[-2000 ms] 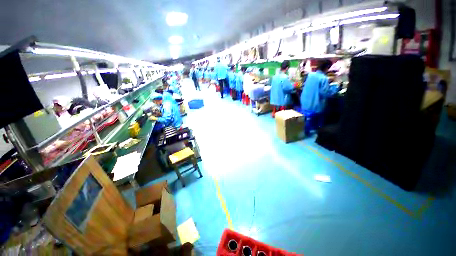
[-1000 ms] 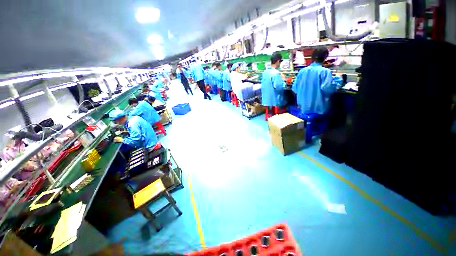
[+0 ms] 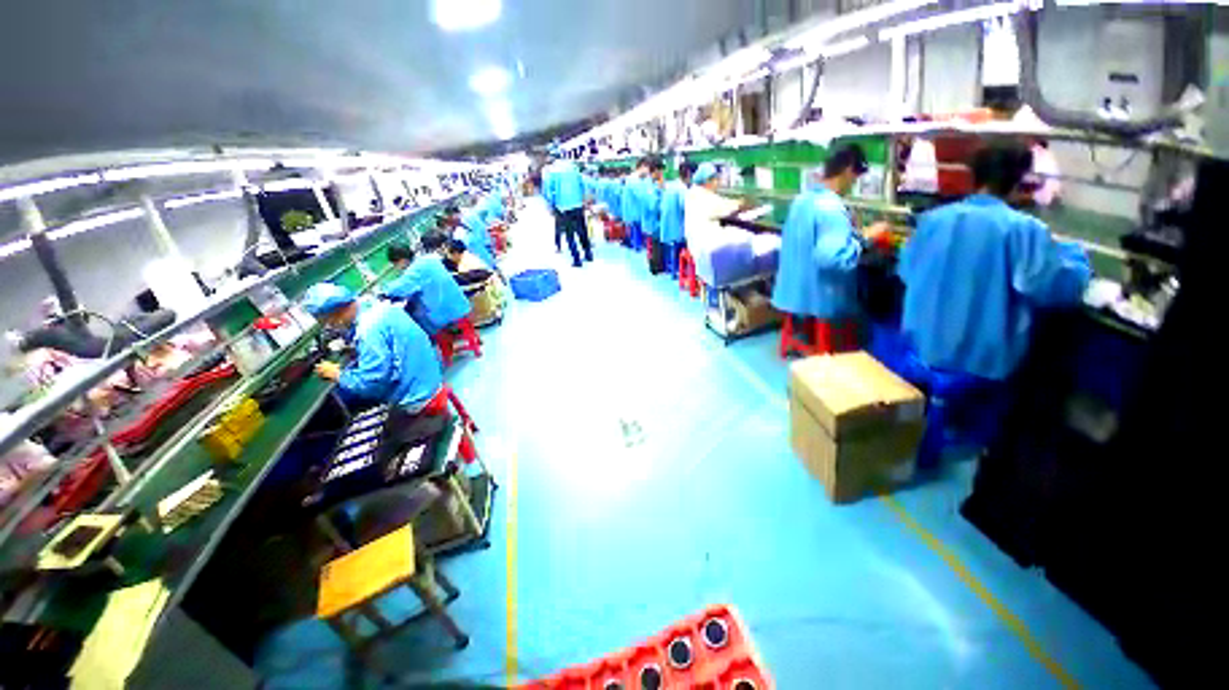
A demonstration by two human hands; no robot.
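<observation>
A red compartment tray [image 3: 724, 659] shows at the bottom edge of the picture, tilted and cut off by the edge. Several round black discs with pale rims, such as this watch head [image 3: 679, 654], sit in its pockets. Neither of my hands is in the picture, so what bears the tray is hidden below the edge.
A wooden stool [image 3: 367, 572] and a cart with black trays [image 3: 353, 456] stand on the left beside the green bench [image 3: 223, 519]. A cardboard box [image 3: 856, 425] stands on the right near seated workers in blue. A blue bin [image 3: 535, 285] and a standing person [image 3: 569, 209] are farther down the aisle.
The view has moved forward along the aisle. The box and the right-hand workers look nearer, and the open carton and framed wooden board at lower left have left the picture. The tray remains at the bottom edge.
</observation>
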